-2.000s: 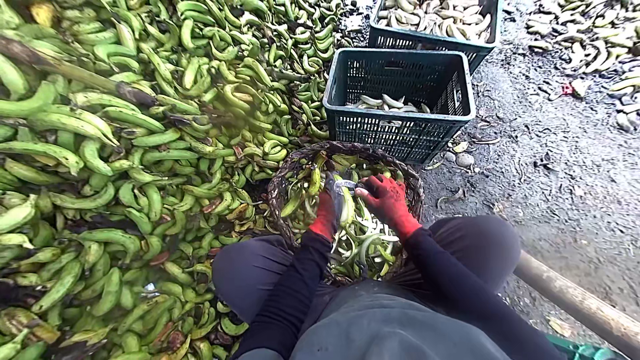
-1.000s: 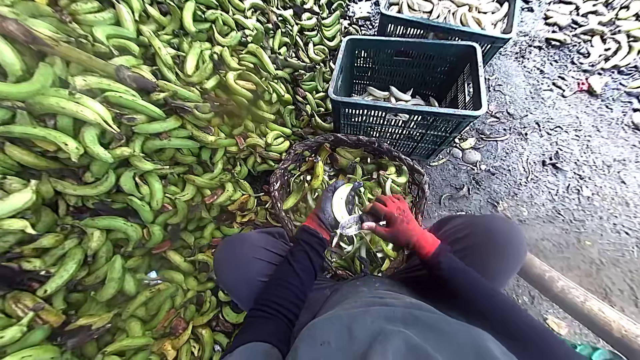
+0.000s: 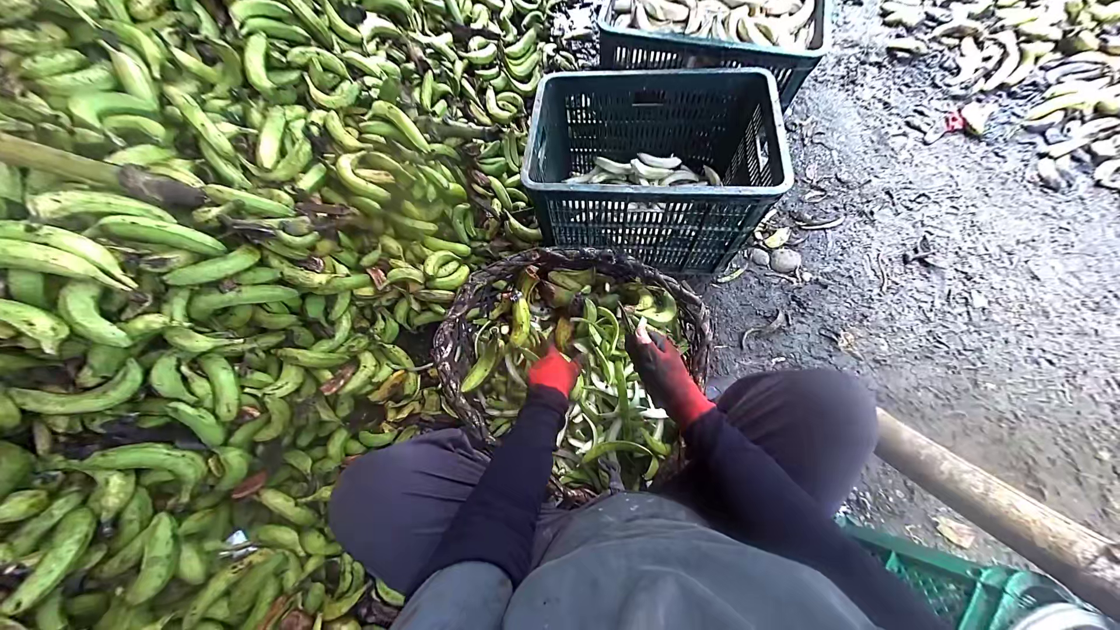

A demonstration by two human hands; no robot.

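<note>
A round woven basket (image 3: 446, 350) stands between my knees, holding green plantains and many strips of peel (image 3: 612, 385). Inside its left half is my left hand (image 3: 553, 371), in a red and dark glove; its fingers are down among the plantains and partly hidden. My right hand (image 3: 662, 367), gloved the same way, is over the basket's right side with its fingers curled. A thin dark item, perhaps a blade, shows at its fingertips, too small to tell. Just beyond the basket stands a dark green plastic crate (image 3: 656, 188) with some peeled plantains (image 3: 652, 168) at its bottom.
A large heap of green plantains (image 3: 201, 385) covers the left side, with a pole (image 3: 61, 162) lying on it. A fuller crate (image 3: 713, 52) stands behind the near one. Peels (image 3: 1076, 96) lie at the far right. A wooden pole (image 3: 989, 490) and a green crate (image 3: 945, 577) are at lower right.
The peeled plantain held between my hands one second ago is no longer in them. My hands have moved apart, the left one down among the plantains in the basket.
</note>
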